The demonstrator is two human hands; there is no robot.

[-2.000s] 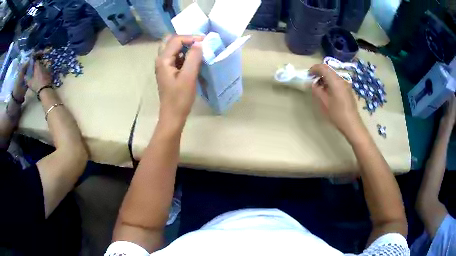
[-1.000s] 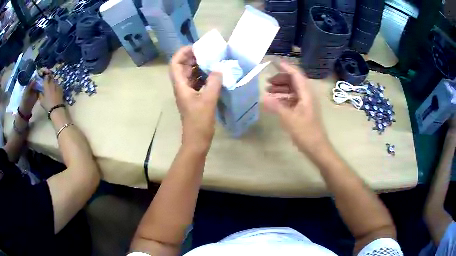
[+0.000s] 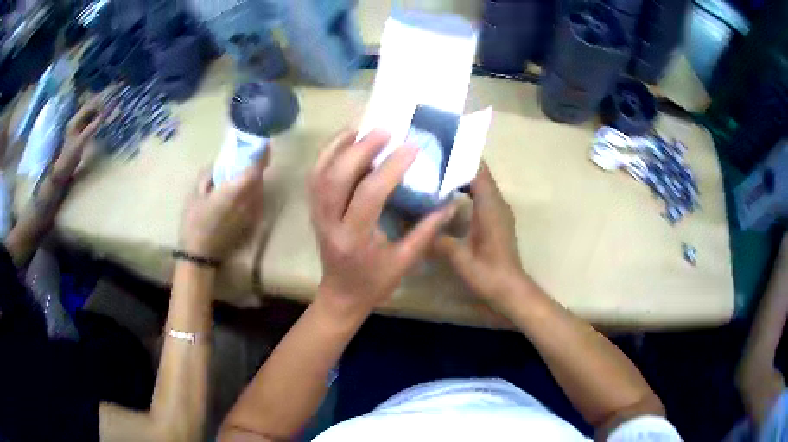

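The retail box is between my hands, tilted so its open top faces me. Its tall white flap (image 3: 423, 73) stands up at the back and a smaller flap sticks out at the right. A whitish wrapped item (image 3: 422, 162) shows inside the opening. My left hand (image 3: 363, 220) holds the box from the left, fingers over its open edge. My right hand (image 3: 488, 237) holds its lower right side. The hands hide much of the box body, and the picture is blurred.
At the left, another person's hand holds a dark round-headed appliance (image 3: 263, 108) in a whitish wrap. Dark cup-shaped parts (image 3: 583, 65) are stacked at the back right. White cables (image 3: 612, 148) and small star-shaped parts (image 3: 674, 177) lie at the right. More boxes stand at the back left.
The box has tilted towards me, and my right hand has moved from beside it onto its lower side. The neighbour's hand has come in from the left with an appliance.
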